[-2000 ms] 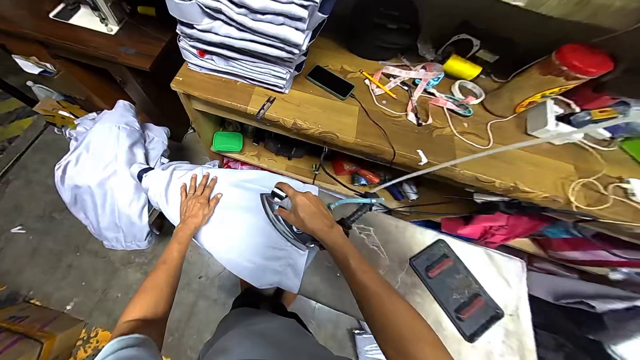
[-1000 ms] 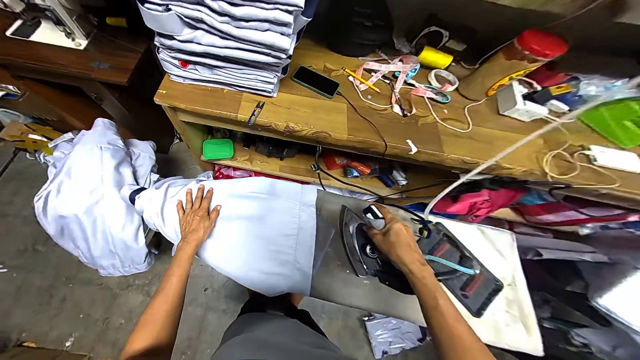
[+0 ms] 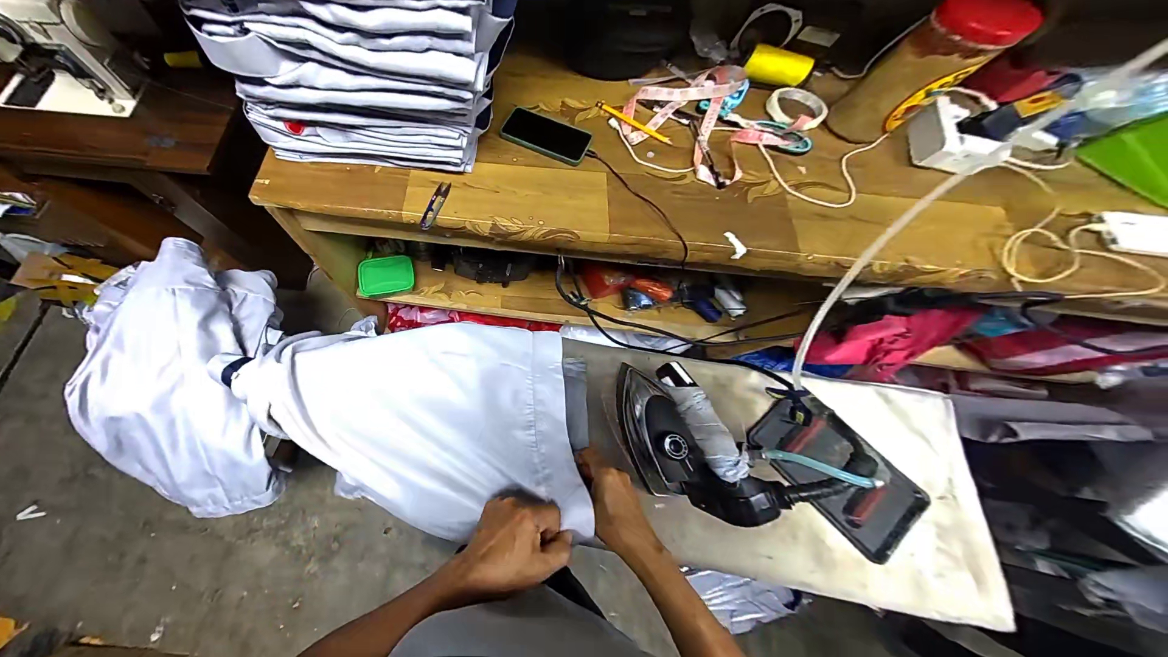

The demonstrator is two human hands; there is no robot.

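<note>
A white garment (image 3: 429, 411) is draped over the narrow ironing board (image 3: 730, 538), its hemmed end toward the right. My left hand (image 3: 518, 540) is closed on the hem's near corner. Right beside it, my right hand (image 3: 616, 502) grips the hem edge, some fingers hidden by the cloth. The steam iron (image 3: 671, 438), with a wrapped handle and a hose, rests on the board just right of my right hand. Its rear part reaches over the dark iron rest (image 3: 876, 511).
Behind the board stands a wooden table (image 3: 529, 201) with a stack of folded garments (image 3: 365, 82), a phone (image 3: 546, 135), thread snips (image 3: 435, 205) and a tangled measuring tape (image 3: 698, 100). Bunched white cloth (image 3: 173, 383) hangs at the left. The iron's hose (image 3: 876, 246) crosses the table.
My right hand has let go of the iron, which now lies on the board, and has moved left to the hem. My left hand has moved from flat on the cloth to the hem's near corner.
</note>
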